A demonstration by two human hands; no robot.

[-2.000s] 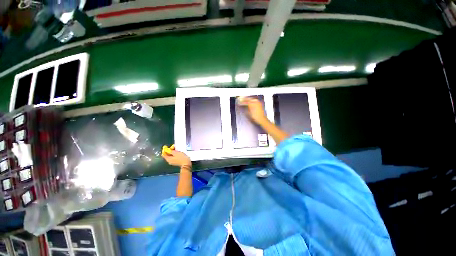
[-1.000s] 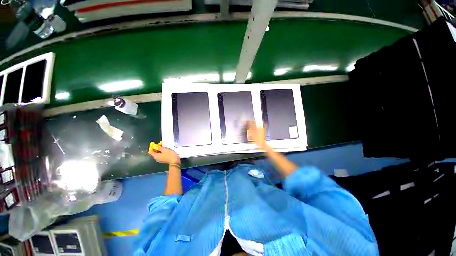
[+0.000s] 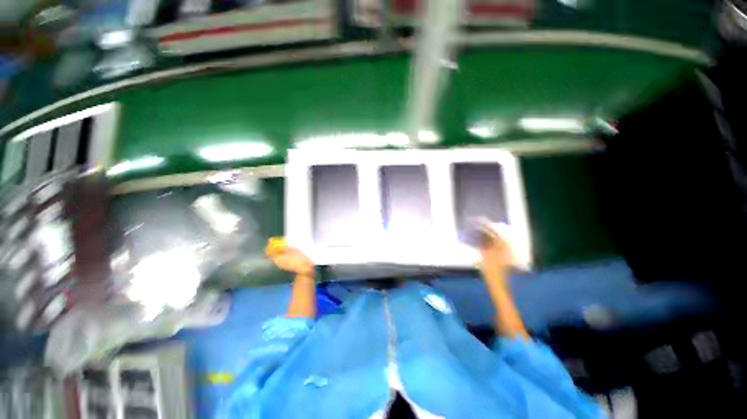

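A white foam tray (image 3: 371,204) lies at the bench's near edge with three dark screen panels in it. The frame is blurred. My right hand (image 3: 494,245) is at the lower part of the right panel (image 3: 479,192); something dark or blurred shows at its fingertips, and I cannot tell if it holds a cloth. My left hand (image 3: 291,257), with yellow finger cots, is at the tray's lower left corner; whether it grips the rim is unclear.
Glaring clear plastic (image 3: 168,270) lies left of the tray with a white scrap (image 3: 216,213) on it. Another three-panel tray (image 3: 102,143) is at the far left. A metal post (image 3: 430,78) stands behind the tray. A large black mass (image 3: 672,180) is at the right.
My right hand has moved from the middle panel to the lower part of the right panel. My left hand stays at the tray's lower left corner. The view has shifted and blurred.
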